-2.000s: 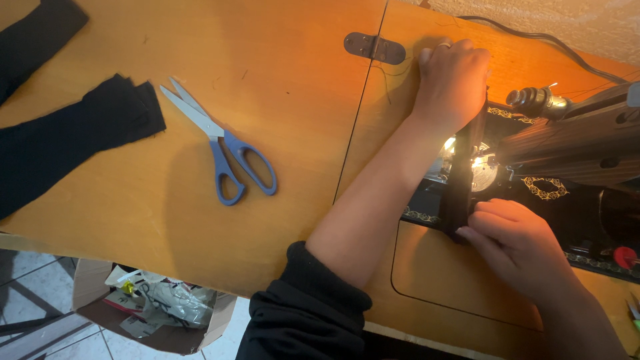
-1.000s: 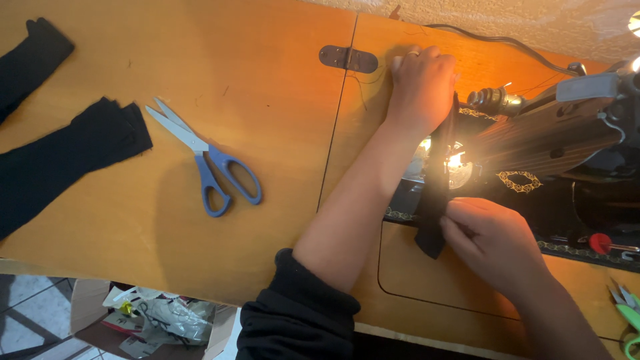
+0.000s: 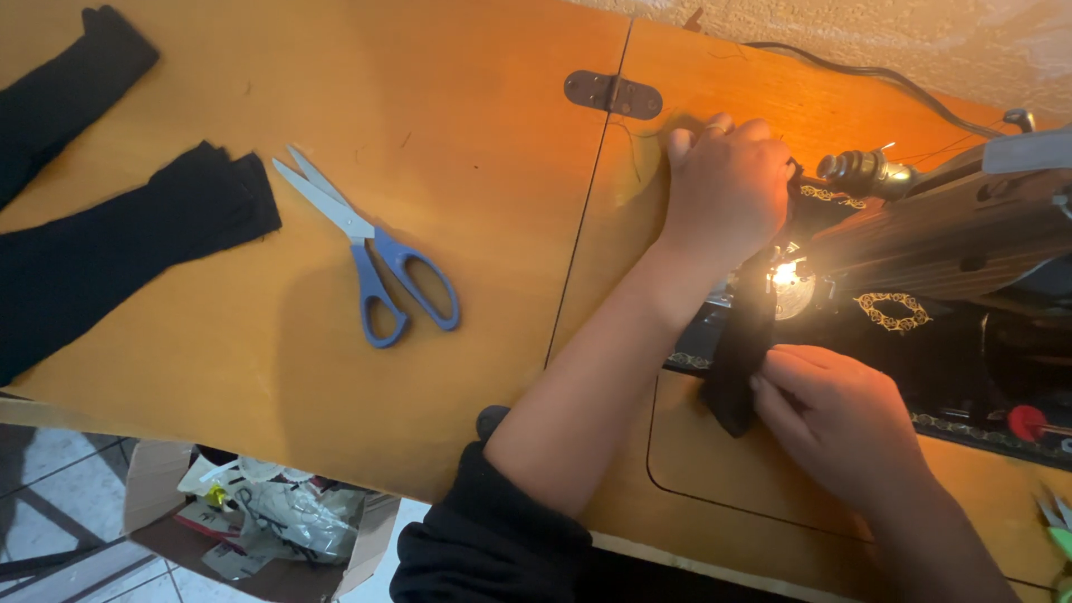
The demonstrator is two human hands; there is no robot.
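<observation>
A narrow strip of black fabric point(image 3: 741, 360) runs across the bed of a black sewing machine point(image 3: 921, 251) with gold ornament, beside the lit needle area. My left hand point(image 3: 733, 188) is on the fabric's far end, its fingers curled and partly hidden behind the back of the hand. With thumb and fingers, my right hand point(image 3: 825, 410) pinches the fabric's edge nearer the table front. The fabric's near end hangs over the wooden table panel. Whether the needle is in the cloth cannot be told in the glare.
Blue-handled scissors point(image 3: 364, 243) lie slightly parted on the wooden table point(image 3: 494, 251). Folded black fabric pieces point(image 3: 142, 226) rest at the left. Below the edge stands a cardboard box point(image 3: 373, 540) of plastic wrappings. Green-handled snips point(image 3: 1059, 532) are at the right edge; a cable point(image 3: 871, 71) runs behind.
The near end of the black strip showed less two seconds ago and now reaches further over the front panel. Both hands stay at the fabric.
</observation>
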